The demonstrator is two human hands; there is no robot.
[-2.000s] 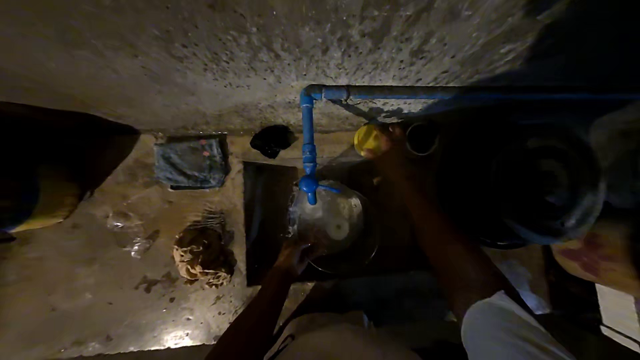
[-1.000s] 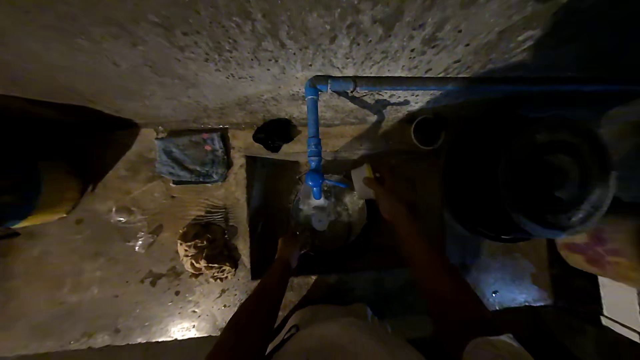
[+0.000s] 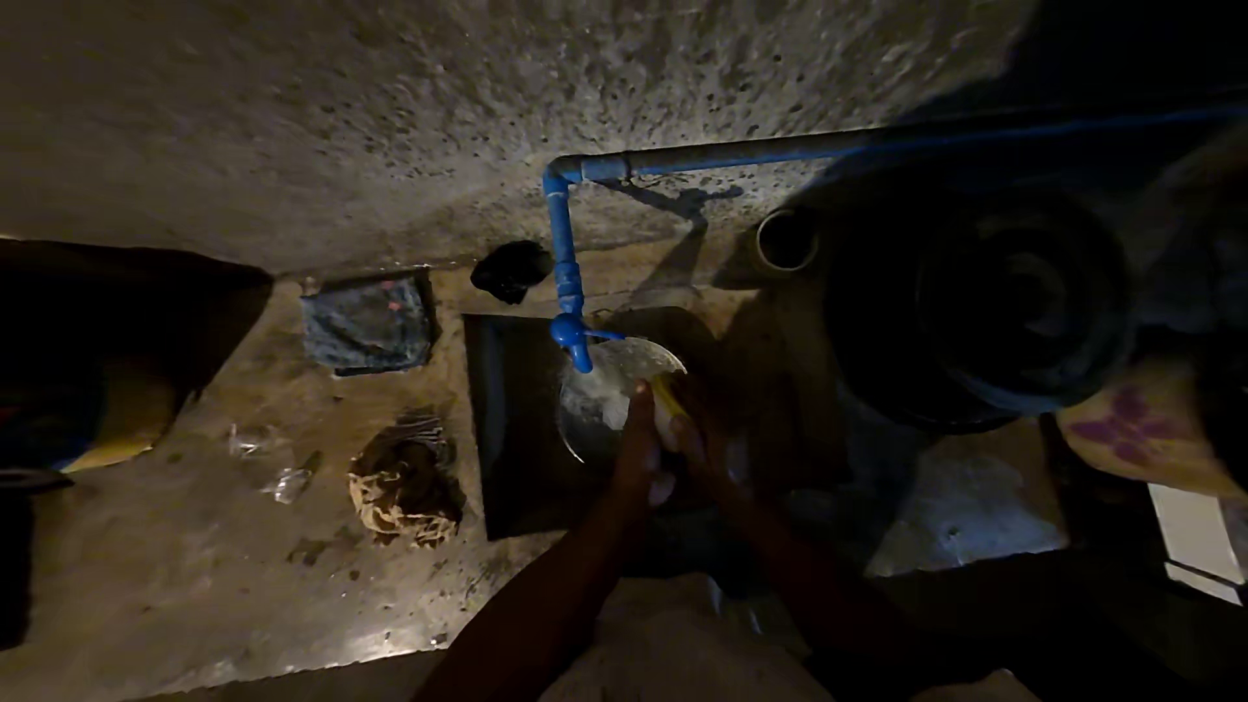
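A metal pot or bowl (image 3: 595, 400) with water in it sits in the dark sink basin (image 3: 497, 468), under a blue plastic tap (image 3: 568, 331). Over the right side of the bowl my right hand (image 3: 694, 429) grips a yellow container (image 3: 670, 395), perhaps a cup, whose exact kind the dim light hides. My left hand (image 3: 639, 439) is pressed close against its left side; whether the fingers grip it cannot be told. Both hands are below and right of the tap's spout.
Blue pipe (image 3: 741, 156) runs along the rough wall. Left of the basin lie a folded cloth (image 3: 366, 324), a crumpled brown bundle (image 3: 405, 487) and clear plastic scraps (image 3: 290, 483). A black bag (image 3: 512, 270), an open round container (image 3: 787, 240) and large black tubs (image 3: 1024, 302) stand around it.
The yellow thing was at the ledge in my right hand two seconds ago, then beside the tap; now it is lower, over the bowl. My left hand has moved right, up to it.
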